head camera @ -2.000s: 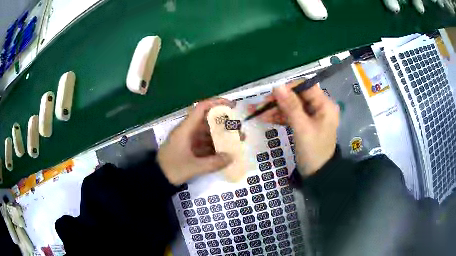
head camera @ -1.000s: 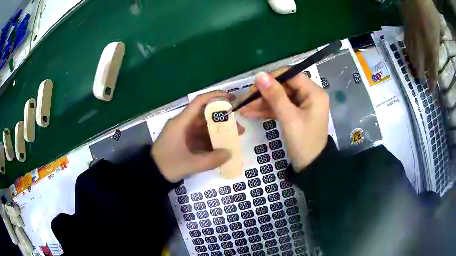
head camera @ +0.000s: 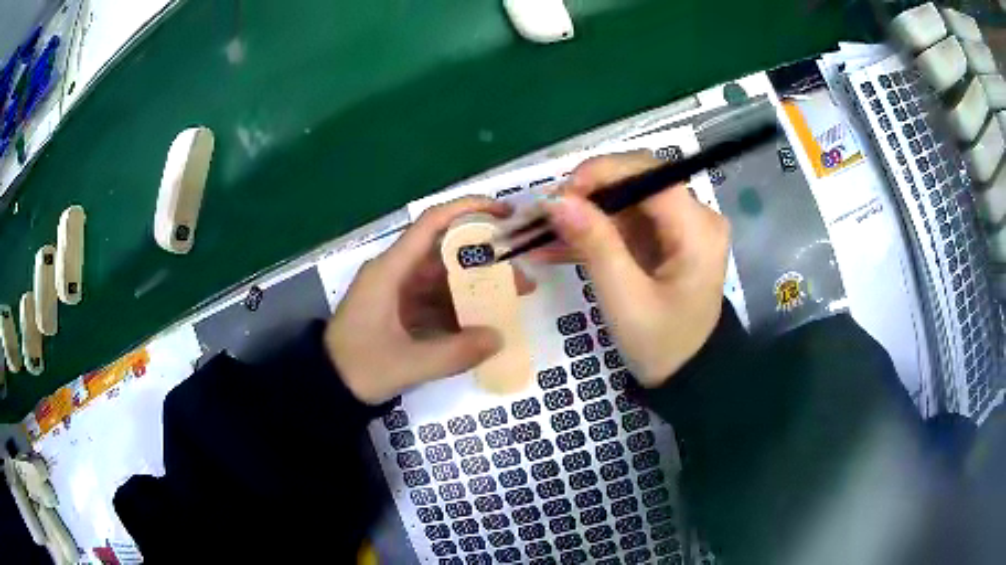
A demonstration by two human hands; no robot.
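My left hand (head camera: 408, 304) holds a cream housing (head camera: 488, 315) upright, with the thumb across its lower part and the fingers behind it. A black label (head camera: 475, 255) lies flat on the housing's upper end. My right hand (head camera: 651, 265) holds black tweezers (head camera: 678, 168), slightly blurred, with their tips beside the label's right edge. Whether the tips touch the label I cannot tell. The label sheet (head camera: 541, 452) lies below both hands, with rows of black labels on its lower and right parts and a blank white upper left part.
A green conveyor belt (head camera: 364, 121) crosses behind my hands, carrying several cream housings (head camera: 184, 190). A stack of label sheets (head camera: 932, 221) stands at the right, with cream housings (head camera: 938, 61) beyond it. More housings (head camera: 39, 502) lie at the lower left.
The label, earlier at the tweezer tips and tilted, now lies straight on the housing's end. The belt housings have moved left. Another person's hand over the right stack has gone.
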